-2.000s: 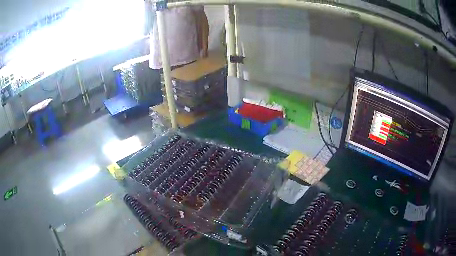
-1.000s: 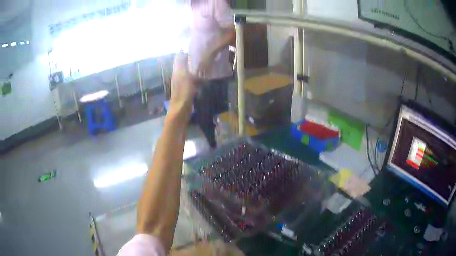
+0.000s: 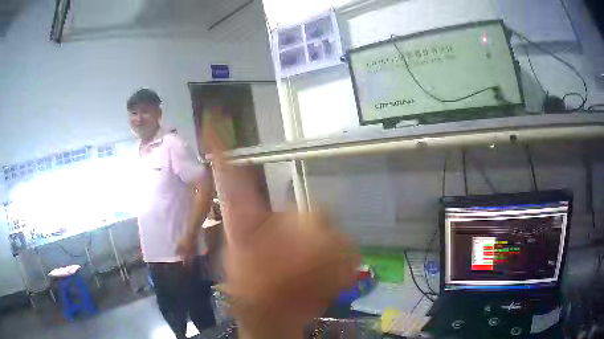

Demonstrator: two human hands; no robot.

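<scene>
My left hand (image 3: 285, 265), judged by the arm's entry side, is large and blurred in the centre foreground. One finger points up towards the upper left, the other fingers look curled, and no object shows in it. My right hand is not in view. The hand hides part of the bench. Only a thin strip of a clear tray (image 3: 334, 328) shows at the bottom edge. A laptop (image 3: 506, 245) with a dark screen and a red-white block stands at the right. Small round parts (image 3: 493, 322) lie in front of it.
A person (image 3: 165, 192) in a pink shirt and dark cap stands at the left. A shelf rail (image 3: 410, 142) crosses above the bench, with a monitor (image 3: 437, 73) above. A partly hidden blue bin (image 3: 357, 291), green card (image 3: 387, 267) and papers (image 3: 391, 298) sit behind. A blue stool (image 3: 74, 294) stands at left.
The view has swung upward, bringing the upper monitor and the person's head into view and most of the trays out. My raised hand now looks larger and nearer, with a finger extended.
</scene>
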